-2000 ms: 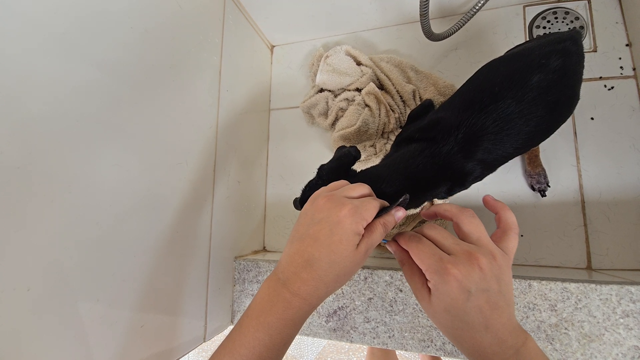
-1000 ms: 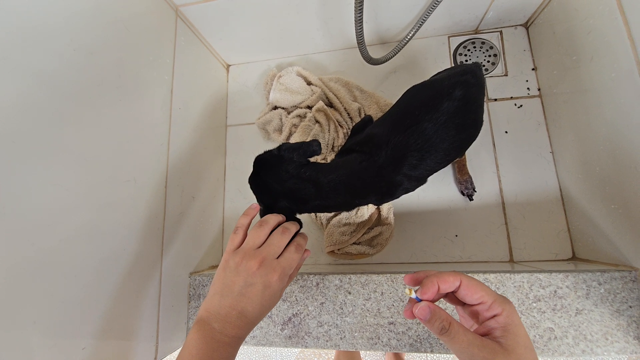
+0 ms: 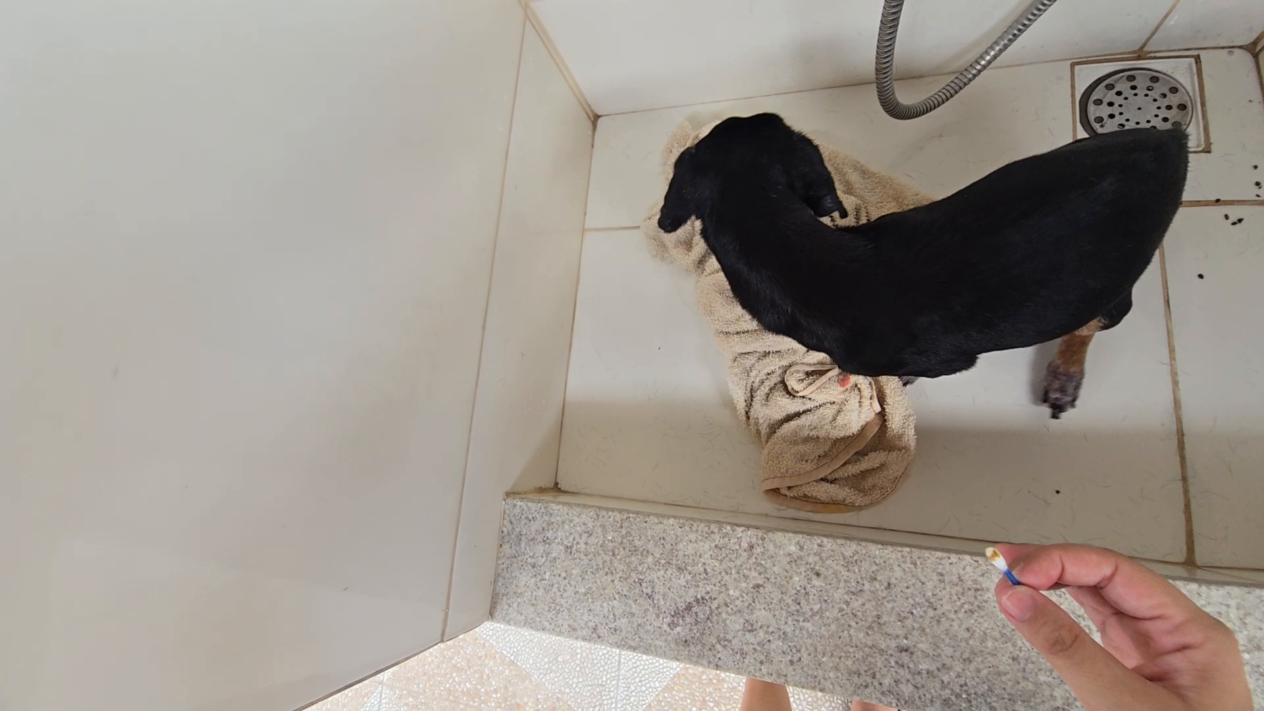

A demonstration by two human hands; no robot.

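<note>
Between the thumb and index finger of my right hand [image 3: 1116, 622] is a cotton swab [image 3: 1001, 565] with a blue stick and a yellowish stained tip, held above the granite ledge. My left hand is out of view. A black dog [image 3: 948, 257] with a brown lower leg stands on the white tiled floor, its head turned away at the left and lowered over a bunched beige towel [image 3: 839, 444]. The towel lies partly under the dog, and a small reddish spot shows on it. The dog's face is hidden.
A speckled granite ledge [image 3: 750, 602] borders the shower floor nearest me. A metal shower hose [image 3: 938, 104] hangs at the top, left of a round floor drain [image 3: 1136, 102]. Small dark bits [image 3: 1234, 219] dot the tiles at right. A white wall [image 3: 247, 296] rises at left.
My left hand, earlier at the dog's head, has left the view. The dog has swung its head away from the ledge, over the towel. My right hand still holds the swab.
</note>
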